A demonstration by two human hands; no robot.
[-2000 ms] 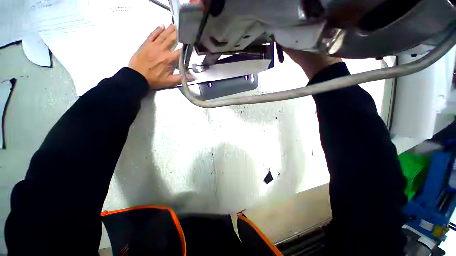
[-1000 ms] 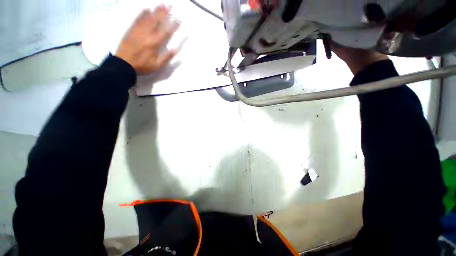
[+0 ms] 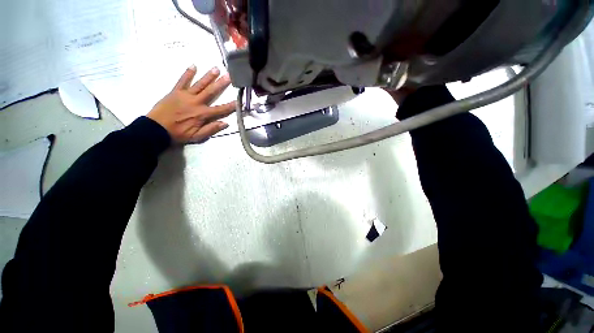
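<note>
The straight-knife cutting machine [image 3: 312,45] fills the top of the view, with a bent metal rod around its lower side. Its grey base plate [image 3: 299,125] lies at the edge of the paper-topped lay. My left hand [image 3: 194,107] rests flat with fingers spread on the white paper marker [image 3: 153,65], just left of the blade area. My right hand [image 3: 396,94] is almost wholly hidden behind the motor; only a bit of skin at the wrist shows, so its grip cannot be seen.
White-topped cut pieces with dark edges lie at the left [image 3: 23,175] and upper left [image 3: 78,99]. A small black and white scrap [image 3: 374,230] lies on the pale table [image 3: 260,227]. White rolls [image 3: 559,117] are at the right, a green item [image 3: 557,214] below them.
My left hand has come down flat on the paper beside the machine, after being lifted and blurred one second ago. The view has shifted, so the machine appears further left than one second ago.
</note>
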